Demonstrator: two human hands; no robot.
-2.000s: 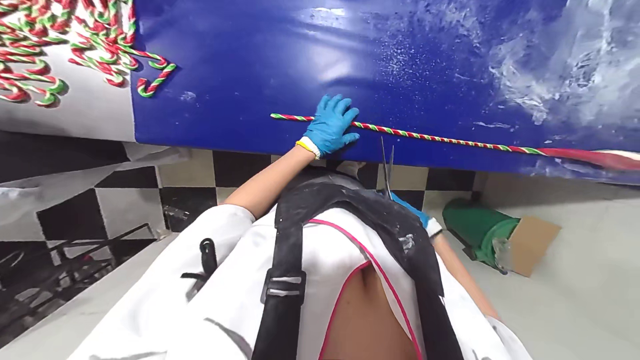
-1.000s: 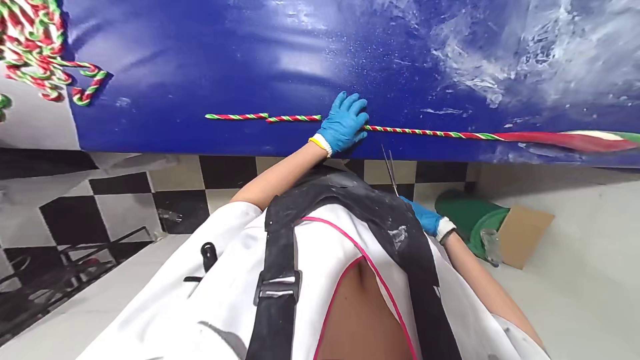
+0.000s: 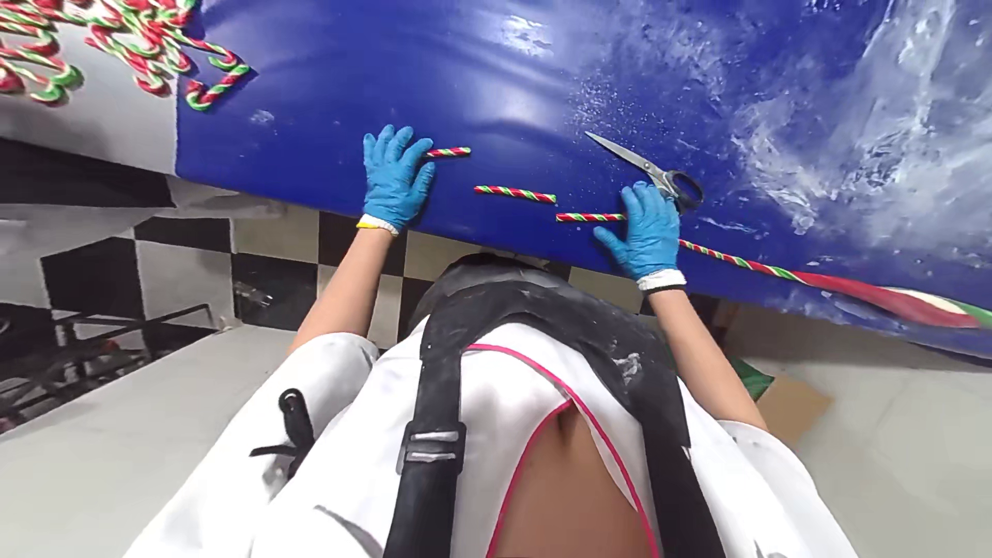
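Observation:
My left hand [image 3: 397,180], in a blue glove, lies flat with spread fingers over one end of a short striped candy piece [image 3: 449,152] on the blue table cover. A second cut piece [image 3: 514,194] lies between my hands, touched by neither. My right hand [image 3: 646,230], also gloved, rests palm down on a third piece [image 3: 589,218]. Scissors [image 3: 629,158] lie partly open just beyond its fingertips, handles at the right. To the right of that hand, the twisted candy rope [image 3: 728,257] runs into a thick red, white and green candy mass [image 3: 899,301].
Several finished candy canes [image 3: 139,39] are heaped at the upper left, one [image 3: 218,76] on the edge of the blue cover [image 3: 325,85]. White powdery smears mark the cover at the right. Below the table's edge are a checkered wall or floor, a metal rack and a piece of cardboard [image 3: 792,411].
My right hand has come up from below the table edge onto the table, and the scissors now lie there. The rope's left end is now separate short pieces. My left hand has moved left.

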